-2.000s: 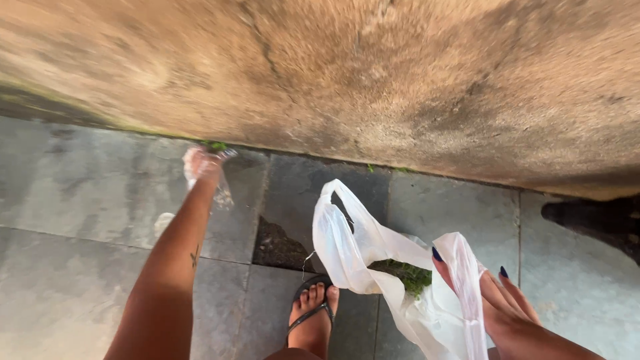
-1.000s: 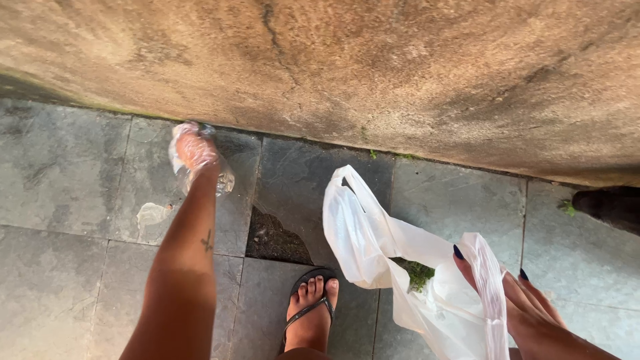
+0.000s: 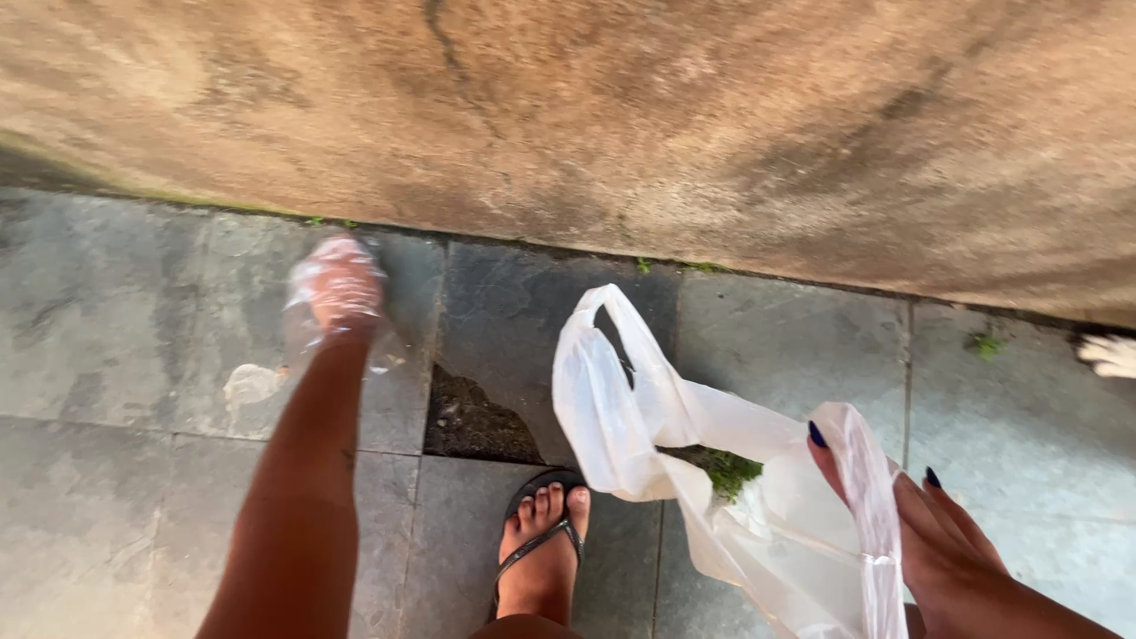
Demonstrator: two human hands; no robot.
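My left hand (image 3: 337,280), blurred and covered by a clear plastic bag or glove (image 3: 306,284), is low over the slate tiles near small green weeds (image 3: 333,221) at the foot of the wall. Its fingers cannot be made out, so a grip on anything is not visible. On the right, my right hand (image 3: 932,524) holds a white plastic carrier bag (image 3: 728,524) by one handle, the bag's mouth spread wide. Green plant matter (image 3: 732,473) lies inside it. The bag's other handle stands up, with no hand on it.
A stained, cracked wall (image 3: 568,133) runs along the slate paving (image 3: 763,328). One tile has a broken corner with dark soil (image 3: 479,417). My foot in a black flip-flop (image 3: 541,550) stands beside it. More weeds (image 3: 983,343) and a pale furry paw (image 3: 1109,354) are at right.
The dark shape at the right edge is out of view, and a pale paw shows there. My left hand stays near the wall's foot, and my right hand keeps hold of the white bag.
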